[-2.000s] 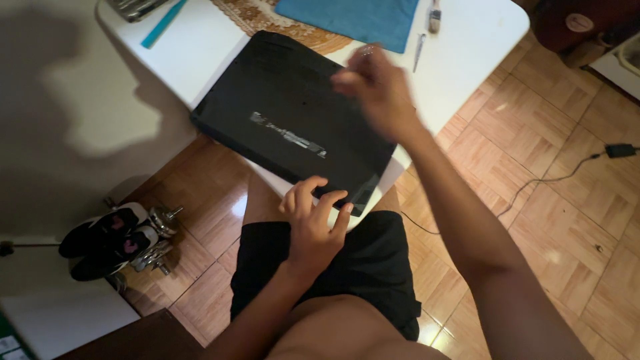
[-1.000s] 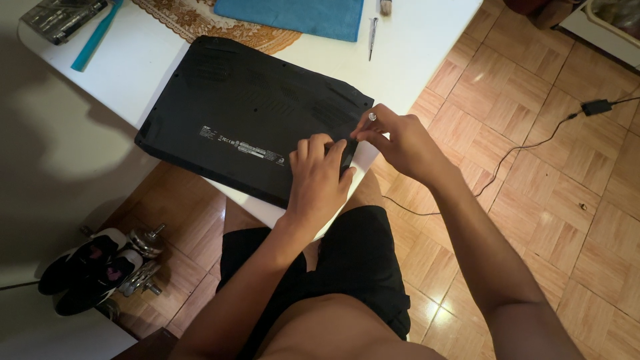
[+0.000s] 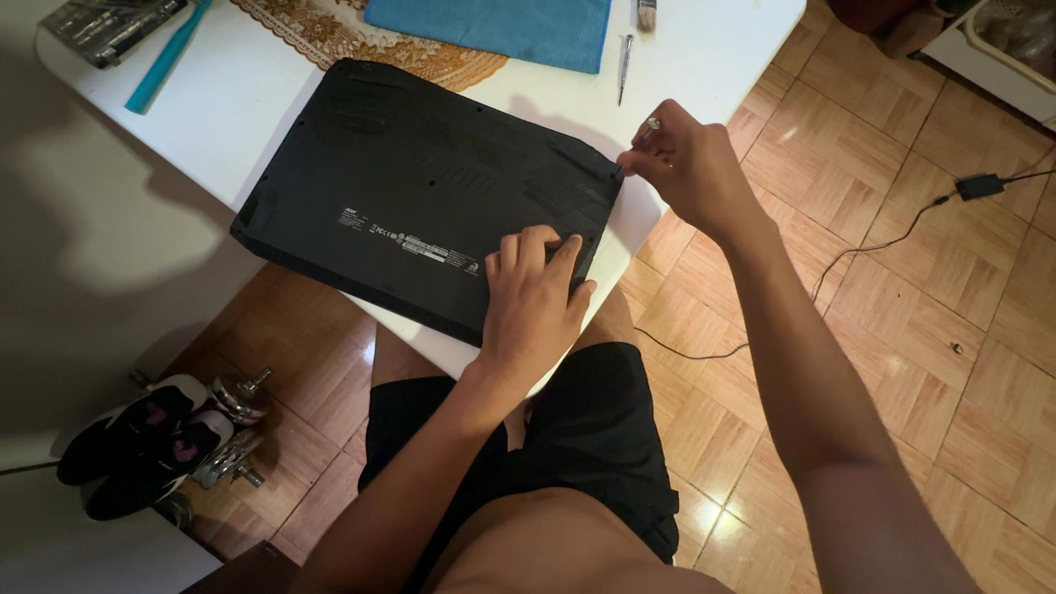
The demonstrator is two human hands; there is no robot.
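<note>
A black Acer laptop (image 3: 396,190) lies upside down on the white table (image 3: 701,49), its bottom cover with vents, screw holes and printed labels facing up. My left hand (image 3: 536,297) rests on the cover near its lower right part, fingers bent. At the laptop's right corner, my right hand (image 3: 681,161) pinches a small precision screwdriver (image 3: 652,128), of which only the metallic end shows clearly; its tip is mostly hidden by the fingers, close to the corner screw hole. Another slim screwdriver (image 3: 626,70) lies on the table beyond the laptop.
Beyond the laptop are a blue cloth (image 3: 503,29), a brush (image 3: 647,15) and a brown lace mat (image 3: 330,29). A teal tool (image 3: 169,62) and a clear case (image 3: 107,29) lie at the left. Shoes (image 3: 148,437), dumbbells (image 3: 239,404) and a power cable (image 3: 883,239) are on the floor.
My right hand, blurred over the laptop two seconds ago, is now at its right corner with the screwdriver. My left hand has moved from the near edge onto the cover.
</note>
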